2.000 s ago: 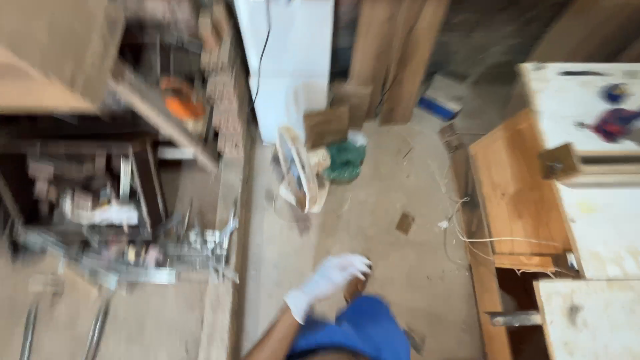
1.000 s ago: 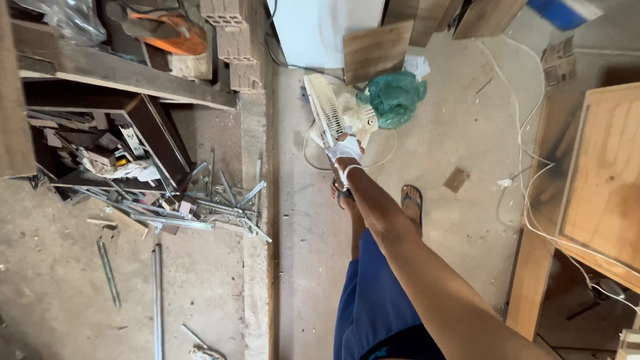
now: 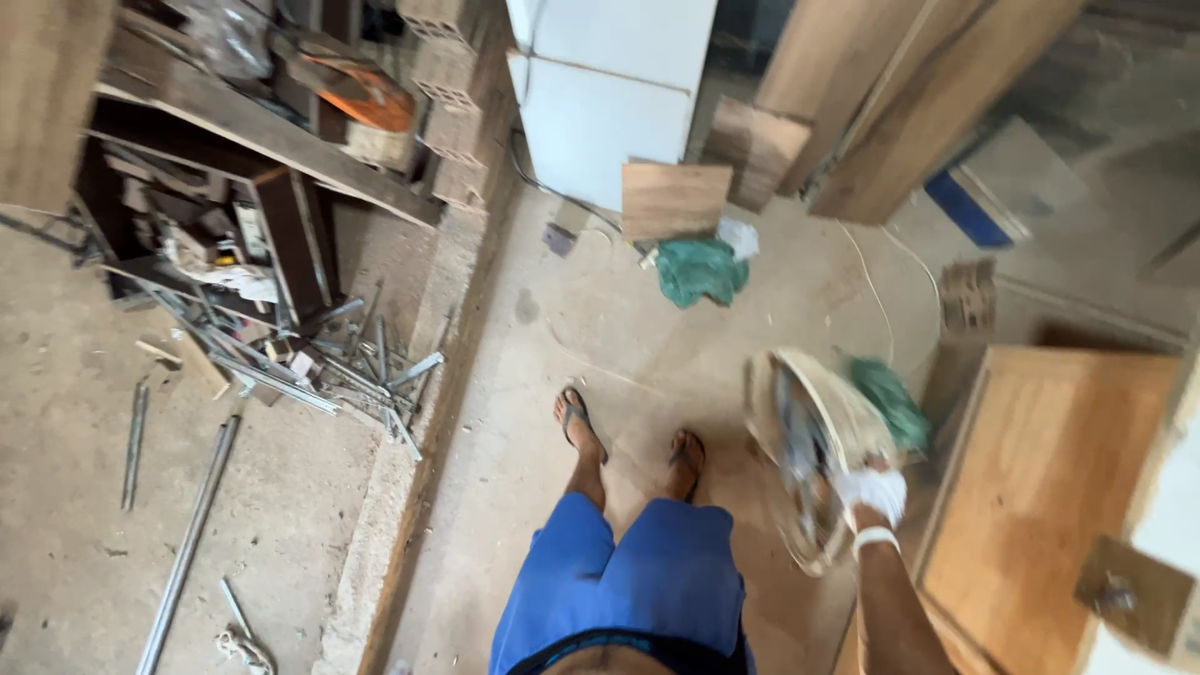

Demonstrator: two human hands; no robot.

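Observation:
My right hand (image 3: 874, 491), in a white glove with a white band at the wrist, is closed on the edge of a cream plastic item with a round rim (image 3: 844, 412), perhaps an electric fan. It is tilted, and blur hides its inner parts. Green material (image 3: 891, 403) shows behind its right side. A pale cord runs up from near it across the floor. Another piece of green material, like a bag (image 3: 701, 272), lies on the floor by a small wooden board (image 3: 675, 200). My left hand is not in view.
A wooden cabinet panel (image 3: 1050, 469) is close on the right. Left of a low concrete curb (image 3: 398, 487) are a dark wooden box (image 3: 300, 244) of scraps, scattered metal rails and a long metal tube (image 3: 192, 544). White panels (image 3: 605, 122) and long boards (image 3: 937, 103) stand ahead.
My right hand has carried the cream item from beside the small wooden board over to the right, near the cabinet. One green piece remains on the floor near that board.

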